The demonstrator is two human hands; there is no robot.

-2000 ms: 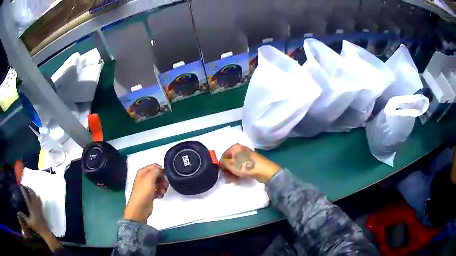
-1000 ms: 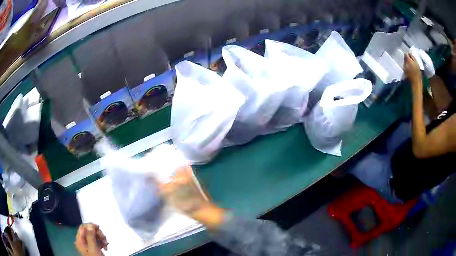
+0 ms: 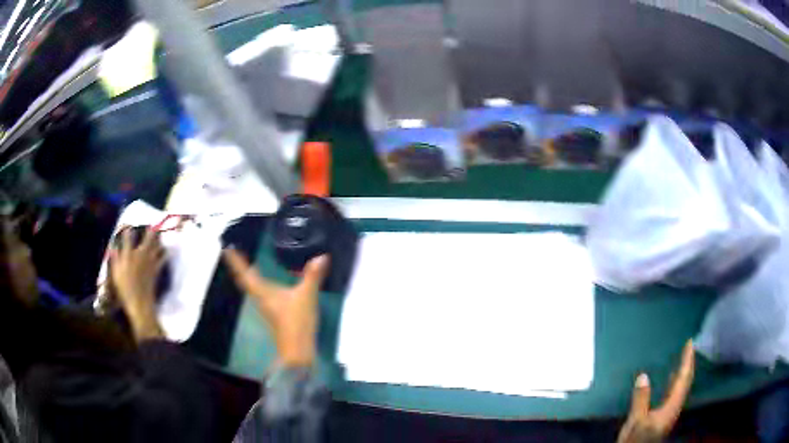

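A black round speaker (image 3: 304, 232) with an orange-red strap (image 3: 316, 169) stands at the left of the white sheet stack (image 3: 467, 311). My left hand (image 3: 281, 303) is just in front of the speaker, fingers spread, thumb close to its lower edge; contact cannot be told. My right hand (image 3: 662, 402) is at the lower right over the bench edge, fingers apart and empty, partly cut off by the frame's bottom. White filled bags (image 3: 662, 212) stand in a group at the right, cut off by the frame edge.
Open retail boxes (image 3: 424, 156) with printed fronts stand in a row behind the bench (image 3: 644, 324). A metal post (image 3: 221, 95) slants at the left. A co-worker's hand (image 3: 138, 272) rests on a dark object over white cloth or sheets at the left.
The view has swung left. The speaker that lay on the sheets was replaced by a blurred white bag, now gone from them. My left hand has reached to the other speaker; my right hand is empty.
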